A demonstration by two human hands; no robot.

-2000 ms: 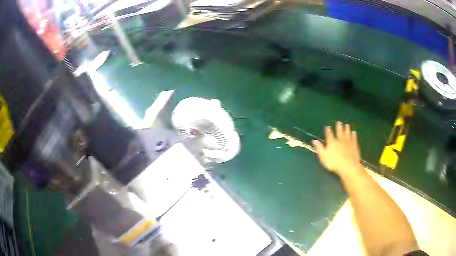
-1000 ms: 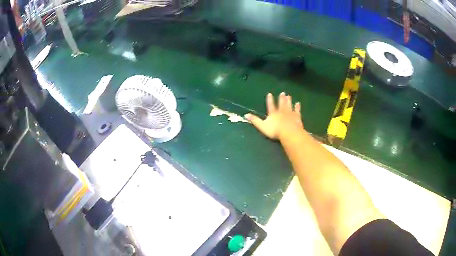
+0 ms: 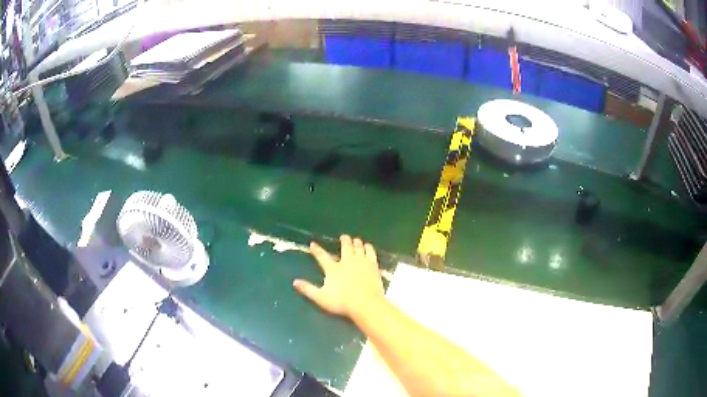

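Note:
My right hand [image 3: 345,283] reaches in from the lower right, palm down with fingers spread and nothing in it, over the green surface beside the belt. My left hand is not in view. A black adapter [image 3: 115,380] sits at the lower left beside the welding horn [image 3: 80,358] with its yellow-orange band. Its thin cord runs over the white-glaring base plate [image 3: 198,349] to a dark bundle [image 3: 168,308]. The adapter's seating is cut off and unclear.
A white fan [image 3: 163,236] stands behind the plate. A pale sheet [image 3: 527,333] lies lower right. Hazard tape [image 3: 446,198] crosses the green belt [image 3: 333,194], with dark adapters [image 3: 387,165] on it. A white roll [image 3: 517,132] and stacked sheets [image 3: 186,58] are farther back.
The view has swung right and up, so the machine, fan and tape sit farther left. My right hand stays open and spread over the green surface, now closer to the pale sheet.

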